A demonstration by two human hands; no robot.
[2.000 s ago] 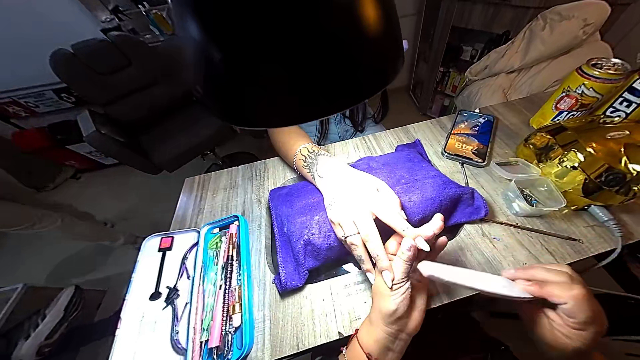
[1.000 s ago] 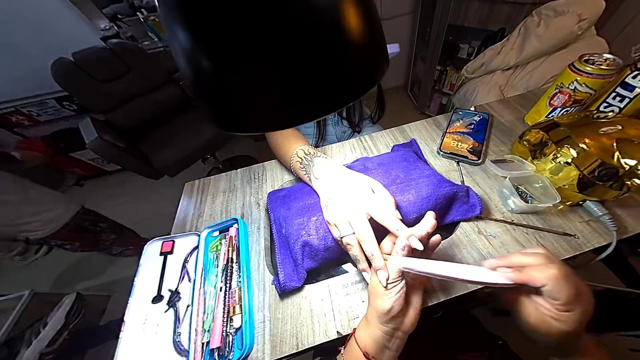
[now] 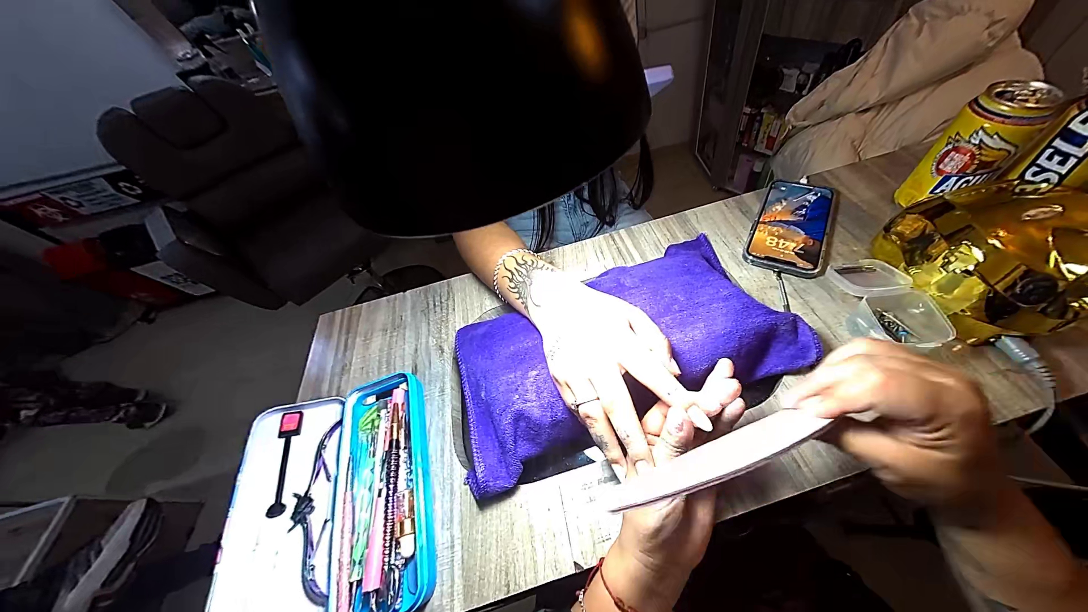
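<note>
My right hand (image 3: 901, 416) grips one end of a long pale nail file (image 3: 722, 463), which slants down to the left across my left hand. With its fingers, my left hand (image 3: 680, 501) holds the fingers of another person's hand (image 3: 603, 348), partly hidden behind the file. That hand wears a ring and lies palm down over a purple towel-wrapped cushion (image 3: 705, 314); its long pointed fingernail (image 3: 699, 417) shows just above the file. The tattooed wrist has a bracelet.
A black lamp shade (image 3: 476, 110) hangs over the wooden table (image 3: 510, 552). An open blue case (image 3: 429, 510) of brushes and tools lies left. At right are a phone (image 3: 790, 228), a small plastic box (image 3: 905, 319), yellow cans (image 3: 977, 140) and a shiny amber object (image 3: 994, 255).
The file's angle has changed: its free end now points down to the left, with my right hand higher. My left hand still holds the other person's fingers.
</note>
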